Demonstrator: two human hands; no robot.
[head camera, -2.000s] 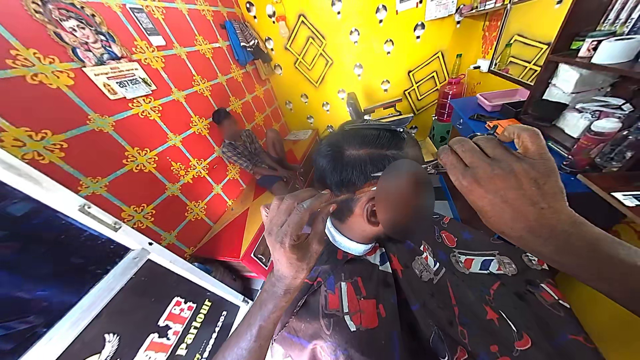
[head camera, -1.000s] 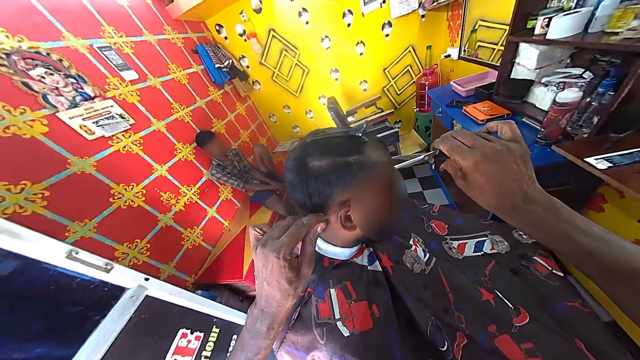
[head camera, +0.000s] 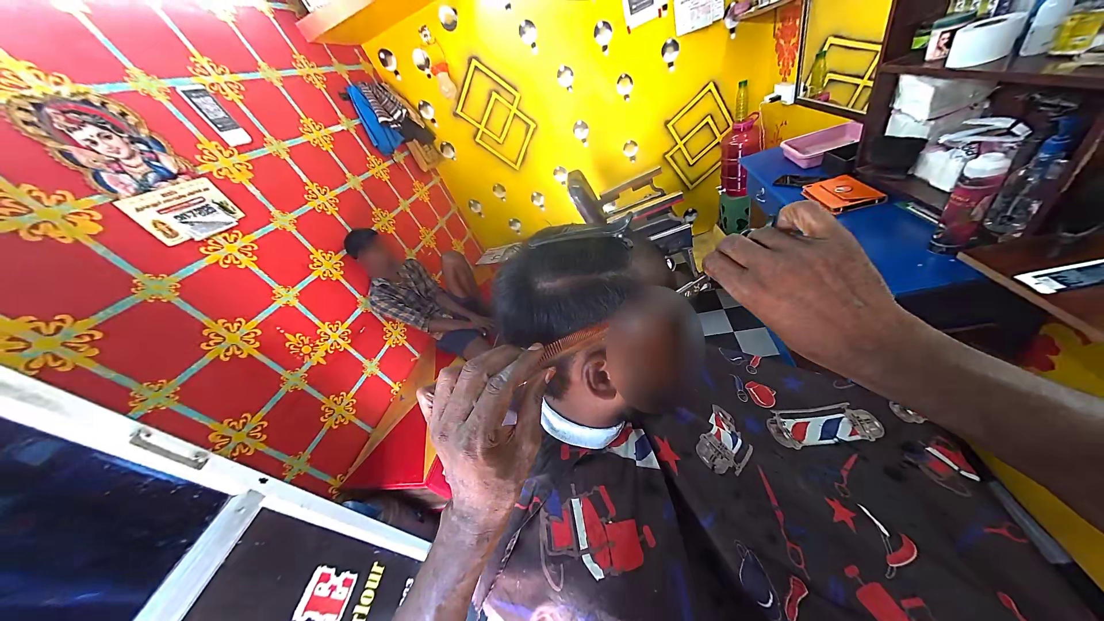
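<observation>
A brown hair comb (head camera: 573, 343) lies against the side hair of a seated person, just above the ear. My left hand (head camera: 487, 423) grips its near end. To the right of the head, my right hand (head camera: 798, 285) is raised and closed around a metal tool, probably scissors, whose bright blades (head camera: 695, 285) point toward the head; the fingers hide most of it. The person's dark hair (head camera: 561, 280) is parted, with a hair clip (head camera: 623, 228) on top. A white neck strip (head camera: 580, 427) wraps the neck above a dark printed barber cape (head camera: 690, 517).
Another person (head camera: 414, 293) sits by the red wall. At right are a blue counter (head camera: 897, 246) with a pink tray (head camera: 821, 144) and an orange case (head camera: 843, 193), and a shelf (head camera: 957, 67) with bottles. A white-framed door (head camera: 285, 493) stands at lower left.
The comb now shows against the hair above the ear, where my left hand hid it one second ago. My right hand remains raised beside the head. The view has shifted somewhat.
</observation>
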